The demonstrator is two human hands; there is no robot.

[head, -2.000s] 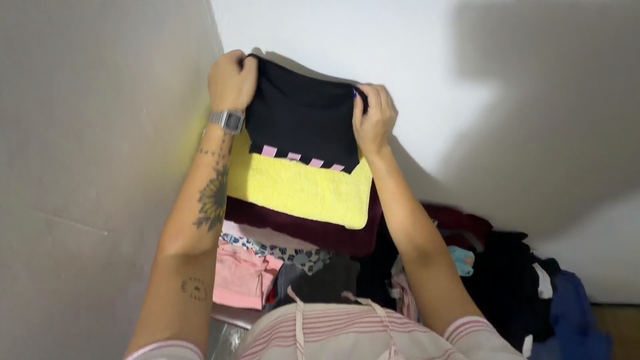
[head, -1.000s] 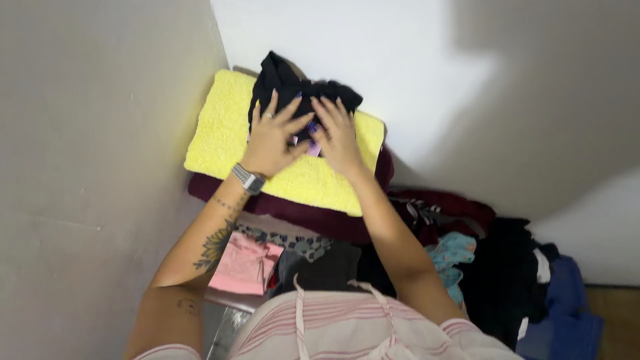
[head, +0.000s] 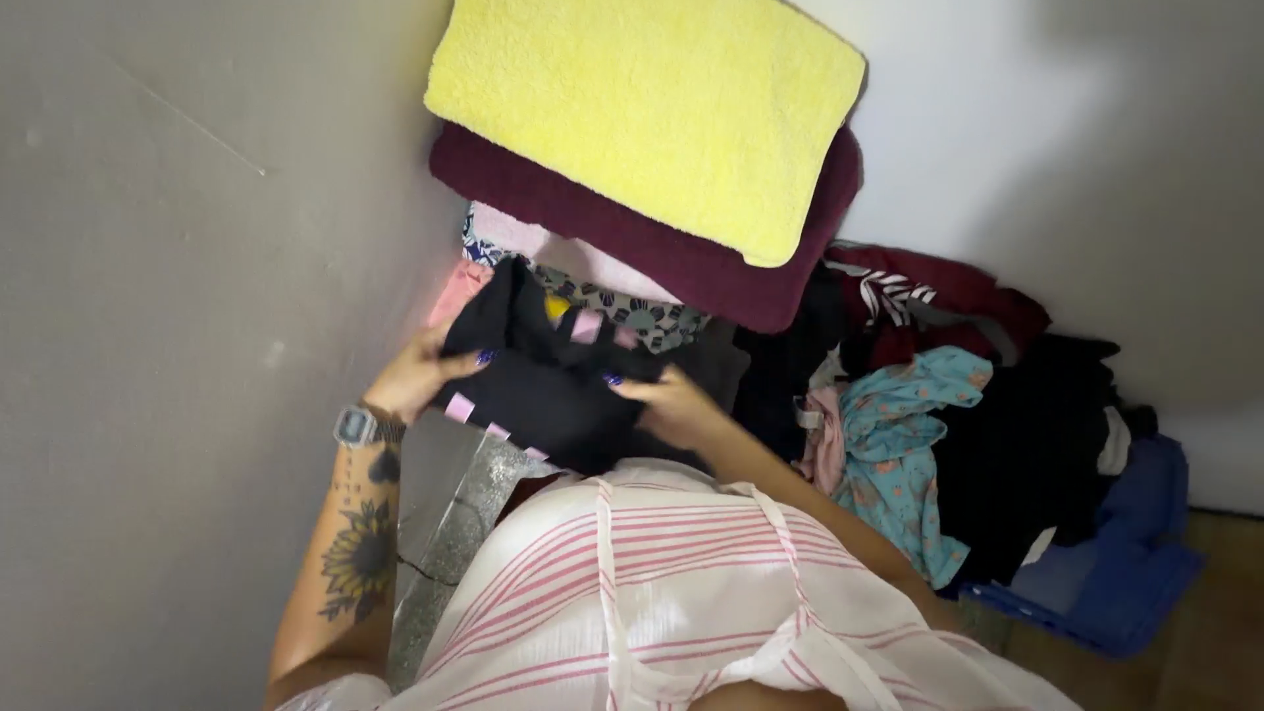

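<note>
A black cloth garment with pink patches [head: 563, 405] is stretched between my two hands, close to my waist. My left hand [head: 415, 375] grips its left side, thumb on top. On the other side my right hand [head: 676, 403] pinches it, somewhat blurred. Beyond it, a folded yellow towel [head: 642, 109] lies on a folded maroon towel [head: 632, 222]. Below these show a light pink cloth [head: 563, 252] and a patterned cloth [head: 647, 314]. A salmon-pink cloth [head: 462, 288] is partly hidden behind the garment and my left hand.
To the right lies a heap of clothes: a maroon garment with white stripes [head: 948, 296], a turquoise patterned cloth [head: 894, 444], black clothing [head: 1027, 454] and a blue garment [head: 1116, 573]. A grey wall [head: 197, 296] stands close on the left, a white wall behind.
The black garment was in my hands over the yellow towel; both hands have brought it back toward my body, uncovering the towel. The view has shifted, with the towels now higher in it.
</note>
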